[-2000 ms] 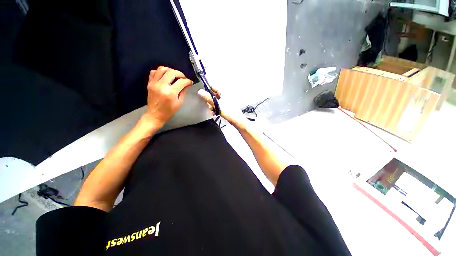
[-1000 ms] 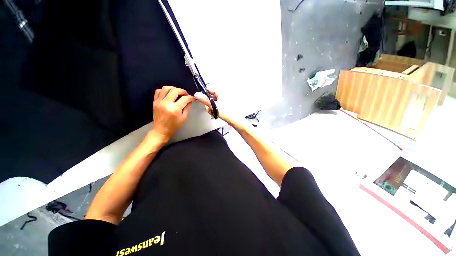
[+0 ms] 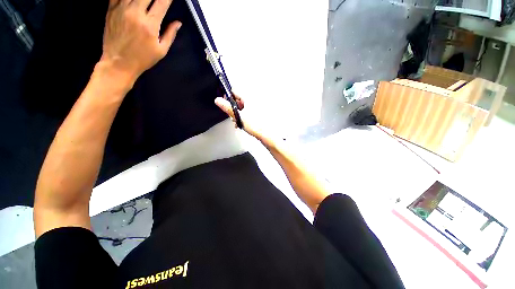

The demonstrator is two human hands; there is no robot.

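The large dark cloth (image 3: 169,107) covers the left part of the white table. The long silver shears (image 3: 217,62) lie along the cloth's right edge, blades pointing away from me. My right hand (image 3: 232,110) is closed round their dark handles. Whether the blades are apart cannot be told. My left hand (image 3: 135,36) rests flat on the cloth, left of the shears, fingers spread; its fingertips are cut off by the top edge.
The white table (image 3: 271,62) shows right of the shears, and its edge runs in front of me. Dark scraps (image 3: 127,211) lie on the grey floor at lower left. A striped wooden box (image 3: 423,113) stands at the right beside a white surface (image 3: 350,163).
My left hand has left the cloth's near corner beside the shears and moved forward and left, with its fingers now spread. My right hand still holds the shears in nearly the same place.
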